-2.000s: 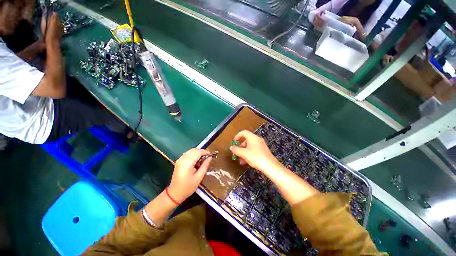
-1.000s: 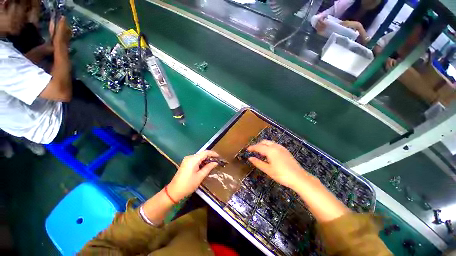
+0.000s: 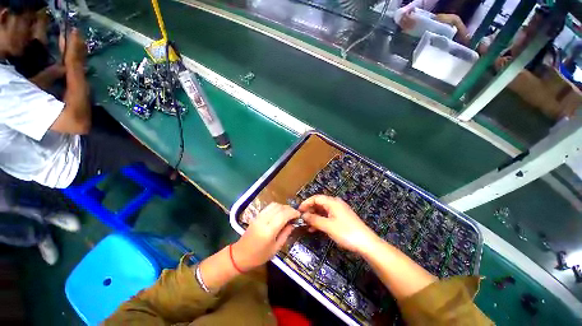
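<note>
A shallow tray with a silver rim [image 3: 469, 223] holds close rows of dark circuit boards [image 3: 376, 197]. Its brown base [image 3: 297, 167] shows bare at the far left end. My left hand [image 3: 271, 232] is over the tray's left part and pinches a small circuit board [image 3: 298, 221] in the fingertips. My right hand [image 3: 335, 223] meets it there, its fingertips at the same board. The fingers hide most of the board, and whether the right hand holds a separate piece cannot be told.
An electric screwdriver [image 3: 203, 109] hangs by a yellow cord above the green bench, near a tangled board pile [image 3: 143, 89]. A seated person in white [image 3: 38, 121] is at left, with a blue stool [image 3: 108, 274] below. A white post [image 3: 510, 172] stands right; a conveyor [image 3: 319, 83] runs behind.
My hands have come together over the tray's left part; they were apart before. My right hand has moved left and down from the edge of the board rows.
</note>
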